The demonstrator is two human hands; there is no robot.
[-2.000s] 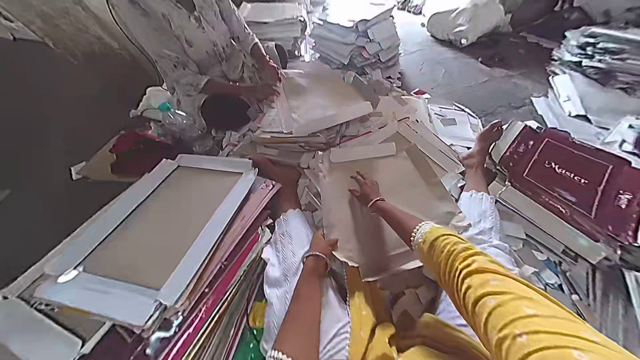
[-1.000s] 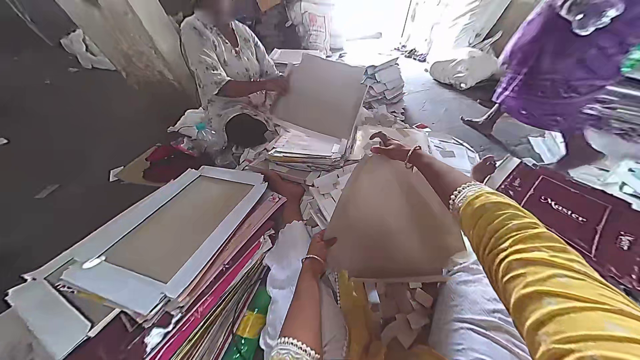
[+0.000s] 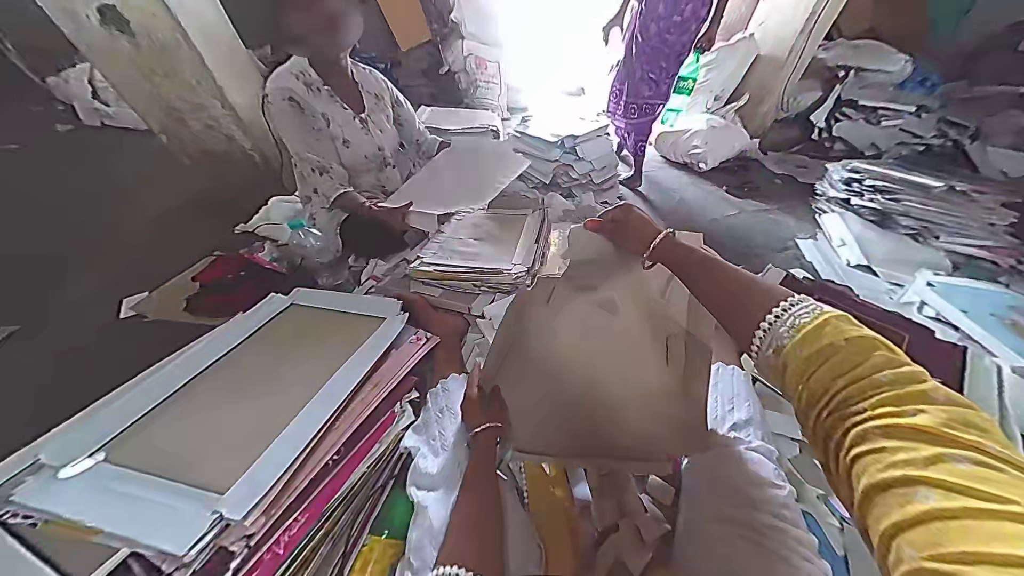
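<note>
A brown cardboard sheet (image 3: 600, 360), partly blurred, is tilted up over my lap. My left hand (image 3: 483, 404) grips its left edge low down, and my right hand (image 3: 628, 230) pinches its far upper edge. Small cut pieces of card (image 3: 624, 512) lie between my legs, below the sheet. To the left stands a tall stack of cardboard and coloured paper (image 3: 344, 448), topped by a brown panel with a pale border (image 3: 248, 392).
Across from me a seated person holds a pale sheet (image 3: 460, 176) over a stack of boards (image 3: 480, 240). A person in purple cloth (image 3: 656, 72) stands farther back. Paper piles (image 3: 920, 208), a white sack (image 3: 704, 140) and a plastic bottle (image 3: 308, 240) lie around.
The brown sheet lay flatter two seconds ago and is now raised, with my right hand at its far edge. The person in purple, at the right a second ago, is now farther back.
</note>
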